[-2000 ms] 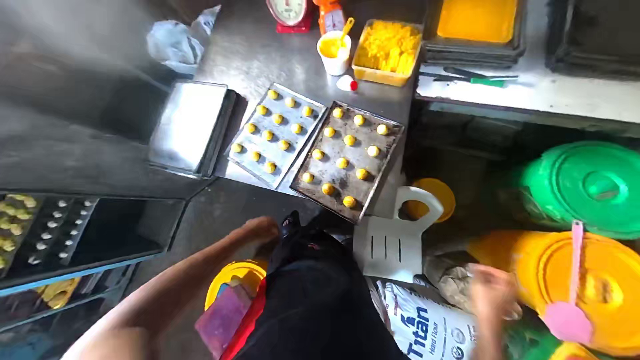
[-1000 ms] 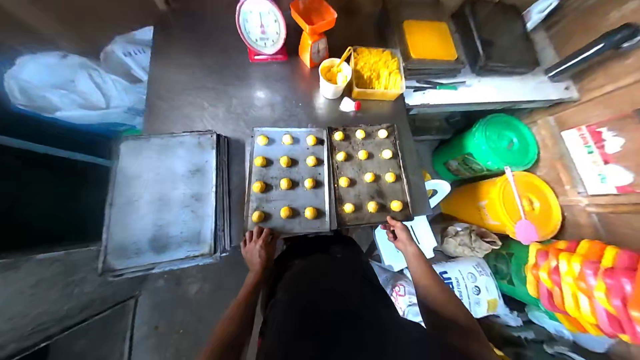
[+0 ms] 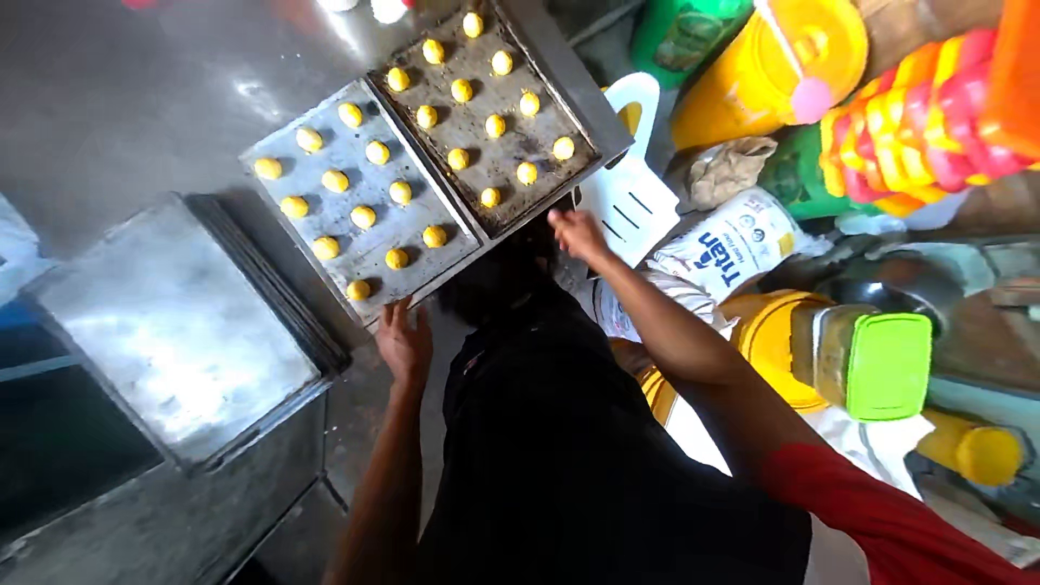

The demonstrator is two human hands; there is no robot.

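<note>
Two metal baking trays lie side by side on a steel table. The lighter tray [image 3: 370,236] and the darker tray [image 3: 475,175] each carry several small yellow dough balls [image 3: 363,217] in rows. At the lighter tray's near corner, my left hand [image 3: 404,341] rests its fingertips against the rim. My right hand [image 3: 578,233] is just off the near edge of the darker tray, fingers partly curled, with no object visible in it; whether it touches anything there I cannot tell.
A stack of metal trays [image 3: 179,325] sits to the left. On the right are a white plastic chair [image 3: 630,199], a flour sack [image 3: 723,244], a yellow lidded bucket [image 3: 772,73], stacked red and yellow plastic pieces [image 3: 910,122] and a green-lidded container [image 3: 890,367].
Both hands were away from the trays two seconds ago, then came to their near edges. My right hand now appears slightly off the darker tray's edge. The view has turned strongly.
</note>
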